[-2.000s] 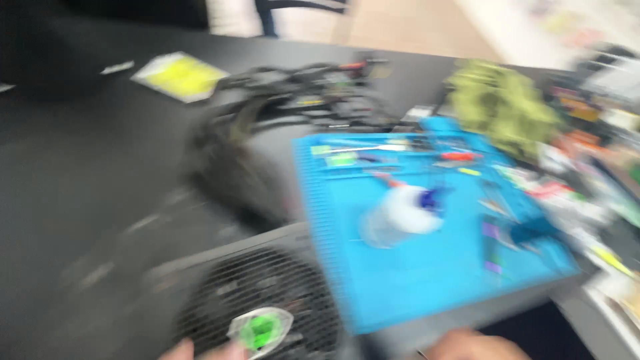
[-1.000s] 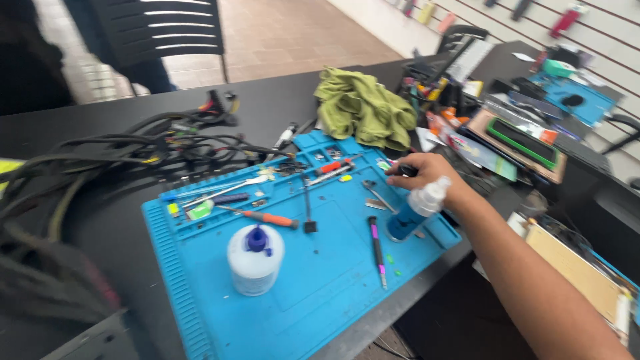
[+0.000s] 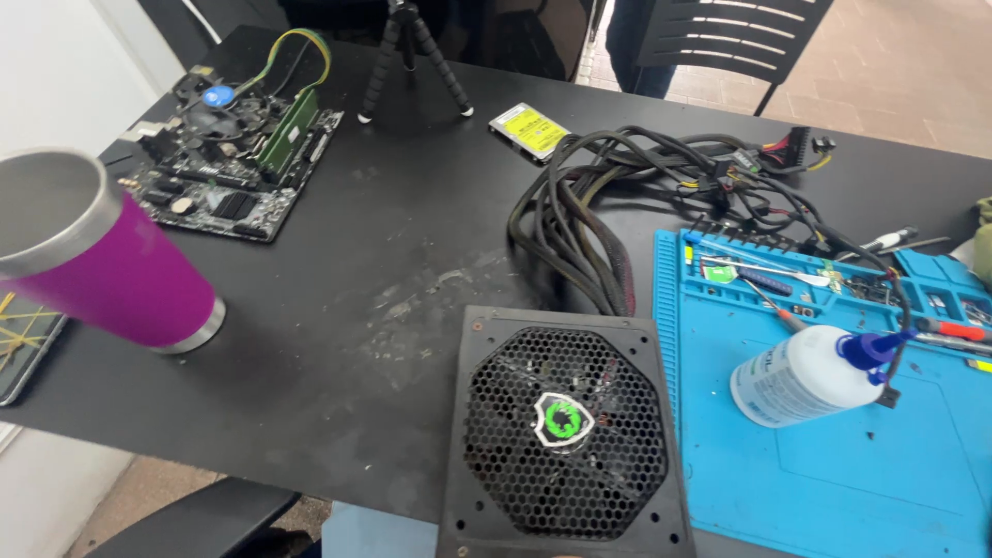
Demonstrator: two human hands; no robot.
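Neither of my hands can be made out; only a sliver of skin shows at the bottom edge, by the black power supply unit (image 3: 496, 434). The unit lies at the table's near edge with its honeycomb fan grille up and a green emblem at the middle. A thick bundle of black cables (image 3: 573, 225) runs from its far side. Right of it is a blue silicone repair mat (image 3: 775, 480), bearing a white plastic bottle with a blue nozzle cap (image 3: 806, 376), a screwdriver with a red and black handle (image 3: 953, 329) and small parts in trays.
A motherboard with cooler and memory (image 3: 232, 155) lies far left, behind a purple tumbler (image 3: 132, 271). A 2.5-inch hard drive (image 3: 531, 130) and a small tripod (image 3: 407, 54) are at the back. A chair (image 3: 728, 39) stands beyond; another chair (image 3: 194, 519) is near the front edge.
The view has swung left. One second ago my right hand was over the mat beside a spray bottle, near a dark object; hand and spray bottle are now out of frame.
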